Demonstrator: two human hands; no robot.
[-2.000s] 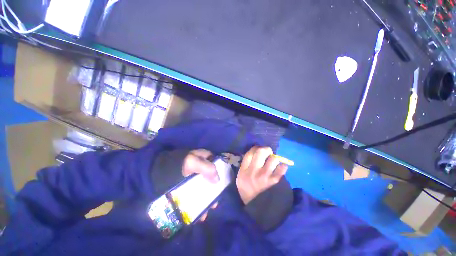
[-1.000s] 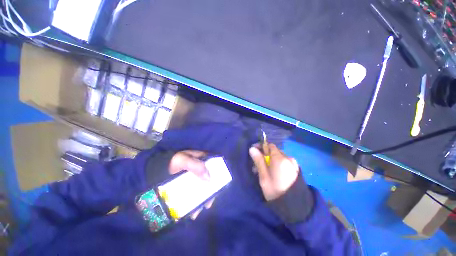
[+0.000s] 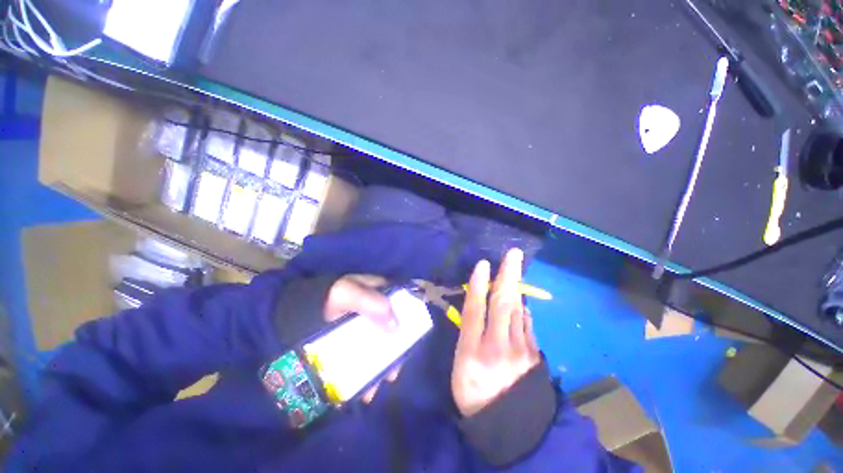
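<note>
My left hand (image 3: pixel 362 303) holds an open power bank unit, with the thumb on its white cell (image 3: pixel 370 351). The unit lies tilted over the lap, its green circuit board (image 3: pixel 294 388) at the lower left end and yellow tape between board and cell. My right hand (image 3: pixel 494 337) has its fingers stretched out across small pliers or cutters (image 3: pixel 453 314) with yellow handles spread apart. The metal jaws are at the unit's upper right casing end. Whether they touch the casing is not clear. The right thumb's grip is hidden.
A dark bench (image 3: pixel 444 102) with a green edge lies ahead. On it are a white piece (image 3: pixel 658 128), a long thin rod (image 3: pixel 695 166), a black tool (image 3: pixel 751 88), a yellow-handled knife (image 3: pixel 775 208) and white cables (image 3: pixel 37 32). A carton of units (image 3: pixel 83 139) stands below the edge at left.
The right hand has moved the pliers left and turned their jaws to the casing end. Its fingers have straightened and the handles have spread. The left hand still holds the unit.
</note>
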